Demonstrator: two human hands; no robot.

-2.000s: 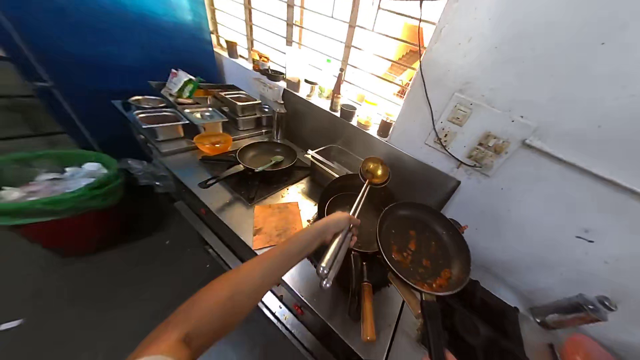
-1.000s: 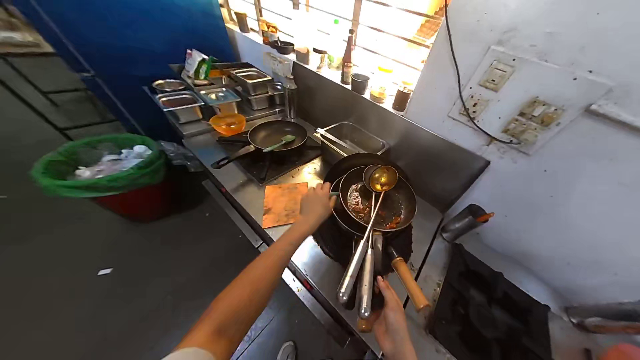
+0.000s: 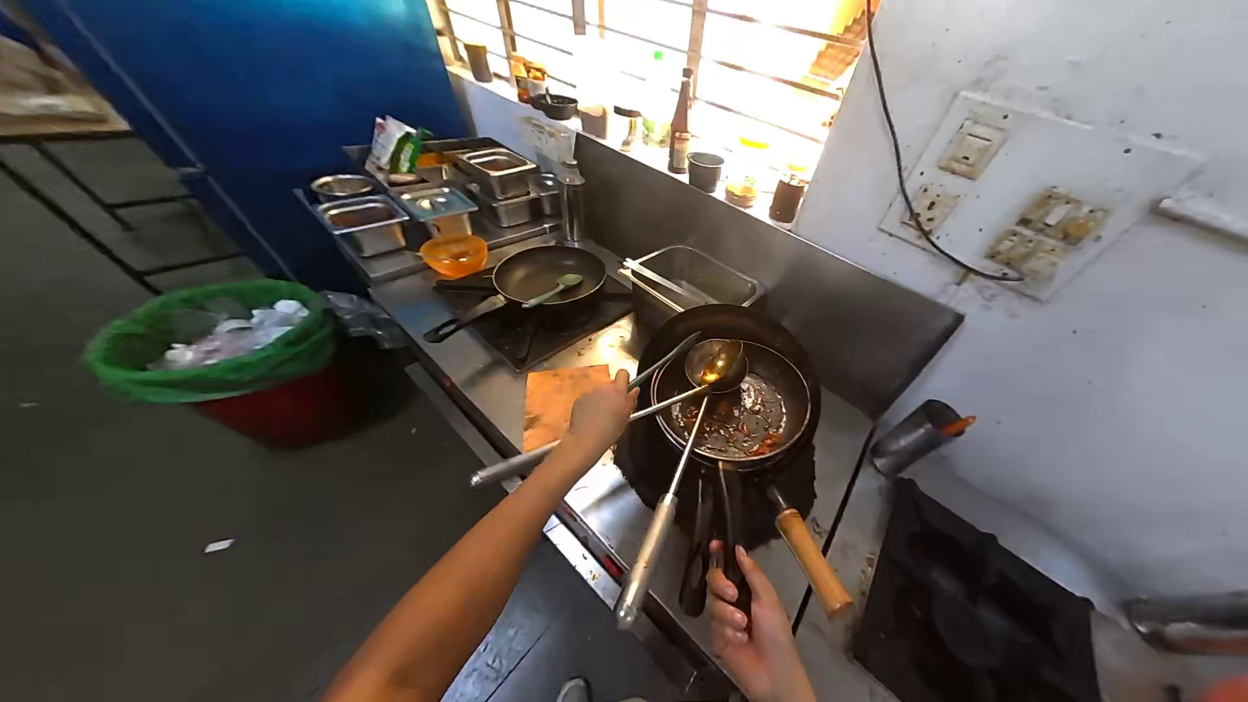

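Observation:
My left hand [image 3: 602,414] is closed on a thin green-grey utensil [image 3: 665,361], whose end reaches over the stacked pans. A metal ladle [image 3: 717,364] rests in the upper pan, its steel handle [image 3: 648,561] pointing toward me. A second steel-handled utensil [image 3: 512,466] crosses under my left wrist. My right hand [image 3: 746,604] grips the black handle of the upper frying pan [image 3: 801,390], which holds oily reddish food bits [image 3: 756,419]. Beneath it lies a larger dark pan [image 3: 673,331]. A wooden handle [image 3: 814,565] juts out at the right of the stack.
Left along the steel counter are an orange cutting board [image 3: 546,395], another frying pan [image 3: 546,271] with a green spatula, an orange bowl [image 3: 454,255] and steel food containers [image 3: 366,226]. A steel tray [image 3: 707,268] sits behind. A black burner [image 3: 965,595] is at right, a green-lined bin [image 3: 214,341] at left.
The frying pan with food bits, at the right two seconds ago, now sits on the larger pan. My left hand has let go of the ladle handles and holds a thin green-grey utensil.

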